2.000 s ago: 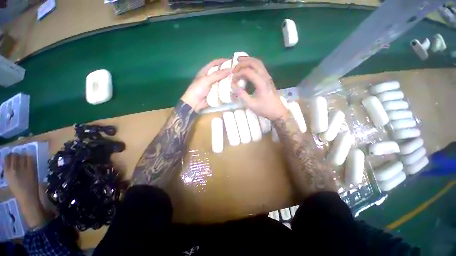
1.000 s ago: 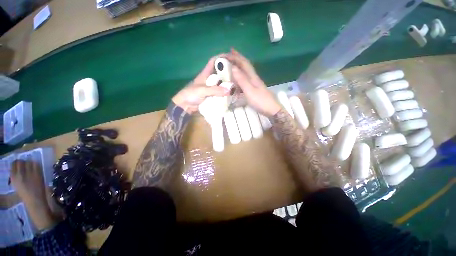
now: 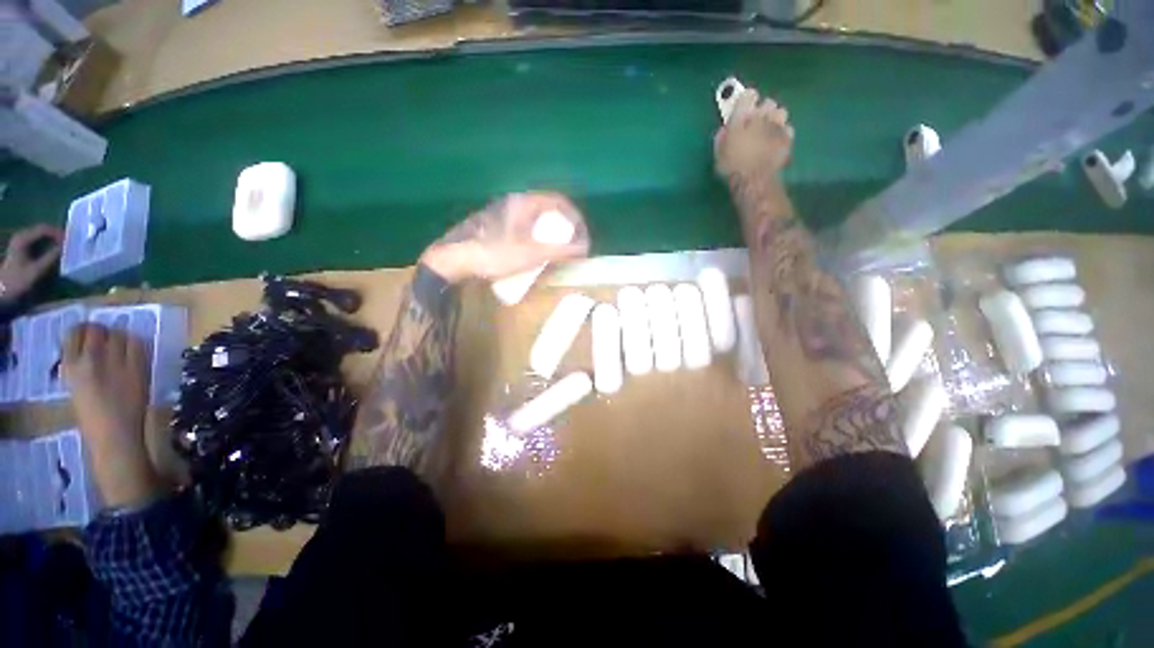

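My right hand [image 3: 756,137] is stretched out over the green belt, its fingers closed on a white half unit [image 3: 729,94] with a dark round spot. My left hand [image 3: 525,234] is blurred at the belt's near edge, with a white piece [image 3: 553,228] at its fingers. Another white piece [image 3: 516,284] shows just below that hand. Several white half units [image 3: 637,327] stand in a row on the tan bench, and two more lie slanted at the row's left. My right forearm hides part of the bench.
A paired unit [image 3: 263,201] lies on the green belt [image 3: 418,152]. Black cables [image 3: 266,418] are heaped at left, beside another person's hand [image 3: 108,380] and pale trays [image 3: 108,228]. More halves lie on clear plastic [image 3: 968,367] at right. A slanted metal post [image 3: 1012,139] crosses the belt.
My hands have parted; the right reached forward and right to a half on the belt. Two slanted halves now lie left of the row. Another person's hand has appeared at far left.
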